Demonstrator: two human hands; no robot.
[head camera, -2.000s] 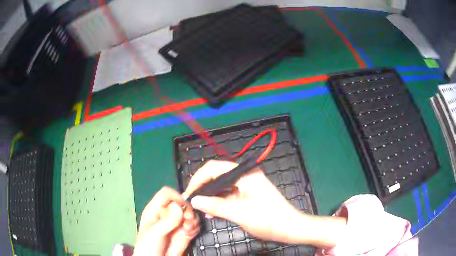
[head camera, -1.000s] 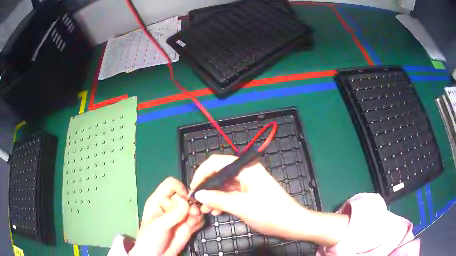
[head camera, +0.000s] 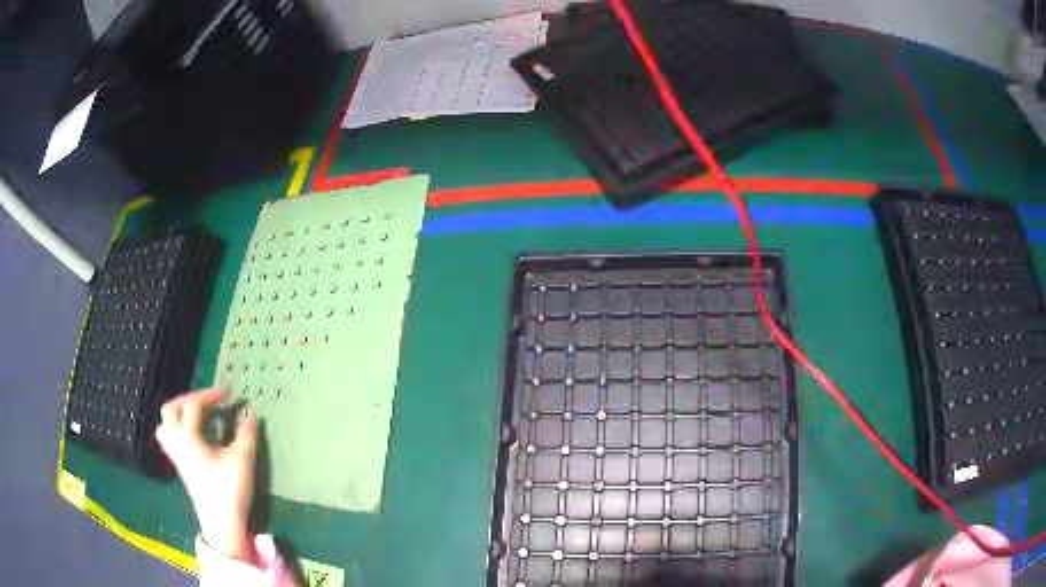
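Observation:
My left hand (head camera: 216, 459) is over the lower left edge of the pale green sheet (head camera: 333, 424), thumb and finger curled towards each other. A dark patch shows between them; I cannot tell if it is a part or shadow. Rows of small parts stand on the sheet's upper and left area. My right hand is out of the picture; only a pink sleeve (head camera: 946, 560) shows at the bottom right. The pen tool is not visible. The central black pocketed tray (head camera: 789, 470) is uncovered, with pale dots mainly in its lower left part.
A red cord (head camera: 843, 396) crosses the central tray's right side. Dotted black trays stand at left (head camera: 129, 344) and right (head camera: 975, 333). Skewed black trays (head camera: 688, 92), a printed sheet (head camera: 447, 71) and a dark slotted object (head camera: 218, 103) lie at the back.
My hands have parted. The left moved left to the green sheet; the right left the view with the pen tool. The red cord now runs to the lower right. The view shifted left.

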